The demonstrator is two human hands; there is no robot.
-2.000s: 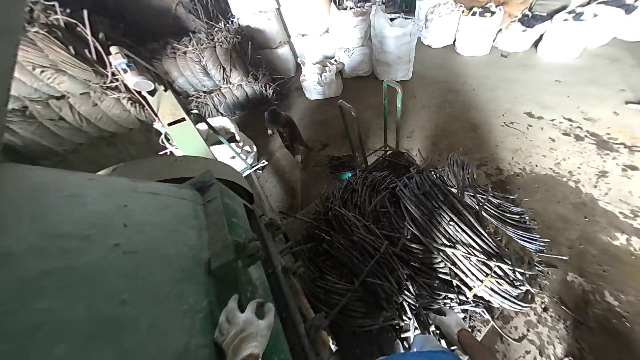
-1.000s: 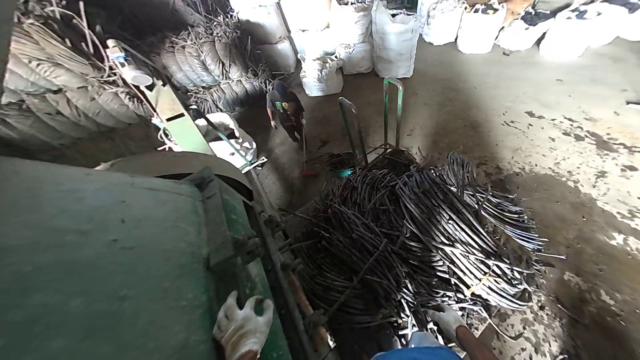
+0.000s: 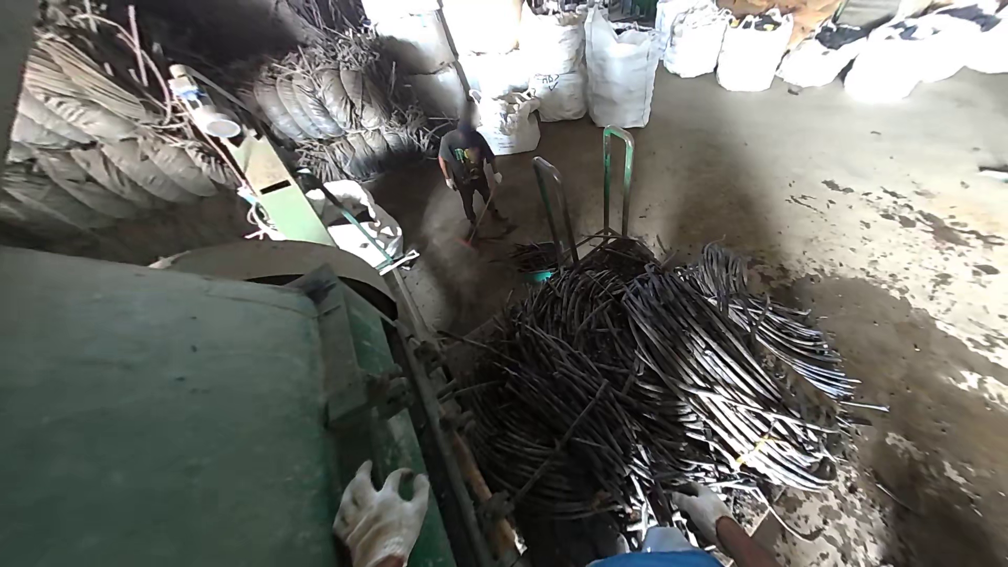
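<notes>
My left hand [image 3: 383,516], in a whitish work glove, rests on the edge of a large green metal machine housing [image 3: 173,409], its fingers spread and nothing in it. At the lower right, my right hand [image 3: 699,510], also gloved, is at the near edge of a big heap of dark cables [image 3: 614,370]; its fingers point left and whether they grip a strand cannot be told. A yellow tie [image 3: 754,451] goes around one bundle of the cables, above and right of that hand. Part of my blue clothing shows at the bottom edge.
Beyond the machine a co-worker [image 3: 467,161] stands with a long-handled tool. Two upright metal handles [image 3: 618,181] rise behind the cable heap. White bulk bags [image 3: 622,71] line the back, and wrapped bales [image 3: 102,142] are stacked at the left. An open white bag [image 3: 358,220] sits beside the machine.
The co-worker, bent over near the machine in the earliest frame, now stands more upright and farther right. Both of my hands have stayed at about the same places.
</notes>
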